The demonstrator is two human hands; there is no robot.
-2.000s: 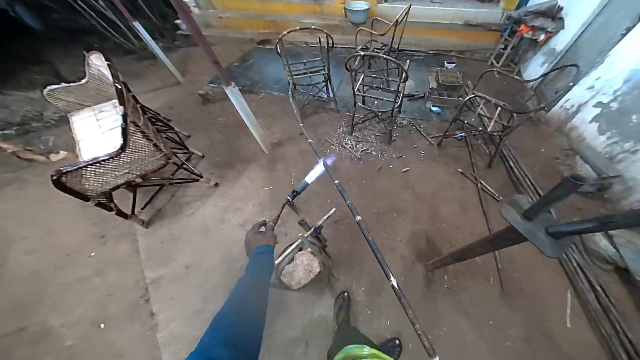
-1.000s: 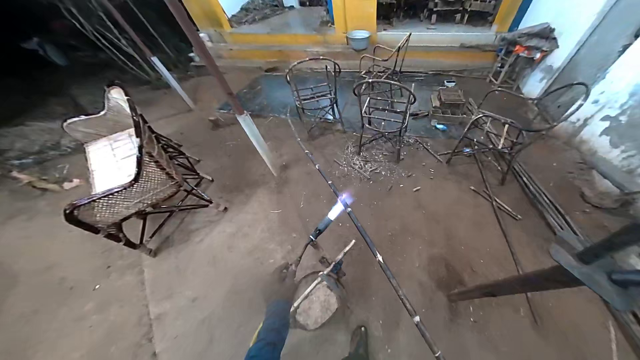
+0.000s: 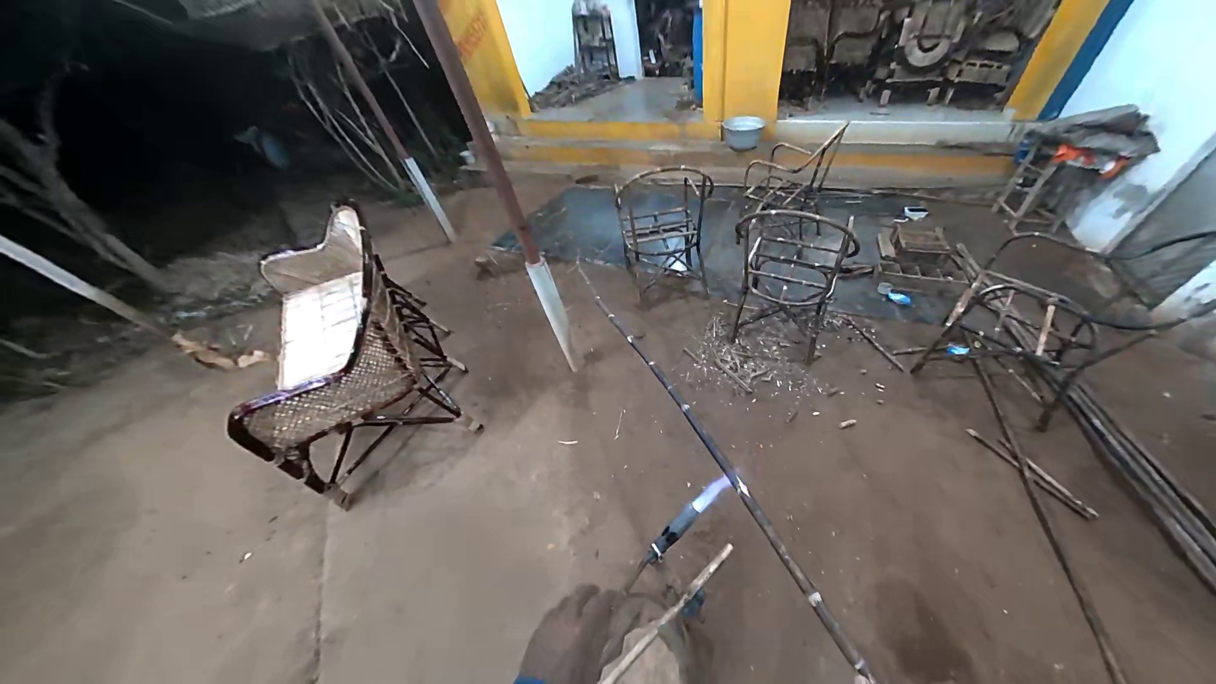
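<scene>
My left hand [image 3: 570, 632] is low in the head view, beside a gas torch's thin neck and a pale stone [image 3: 665, 660]; its fingers are blurred, and I cannot tell whether it grips anything. The lit torch [image 3: 673, 534] points up and right, its blue flame [image 3: 711, 496] touching a long, dark cane pole [image 3: 693, 418] with pale joints. This pole slants from the upper middle to the bottom edge, where its near end is cut off. Across the stone lies a light wooden stick [image 3: 674, 608]. My right hand is out of view.
A woven cane chair [image 3: 332, 399] stands left, near a painted post [image 3: 551, 304]. Several cane chair frames [image 3: 796, 256] stand ahead on and around a dark sheet, with shavings [image 3: 750, 366] below one. Long poles [image 3: 1140, 465] lie at the right. A metal basin [image 3: 743, 133] sits on the step.
The view has tilted up, and the blue sleeve has mostly dropped out of it. The torch stays lit, with its flame at the cane pole in all frames.
</scene>
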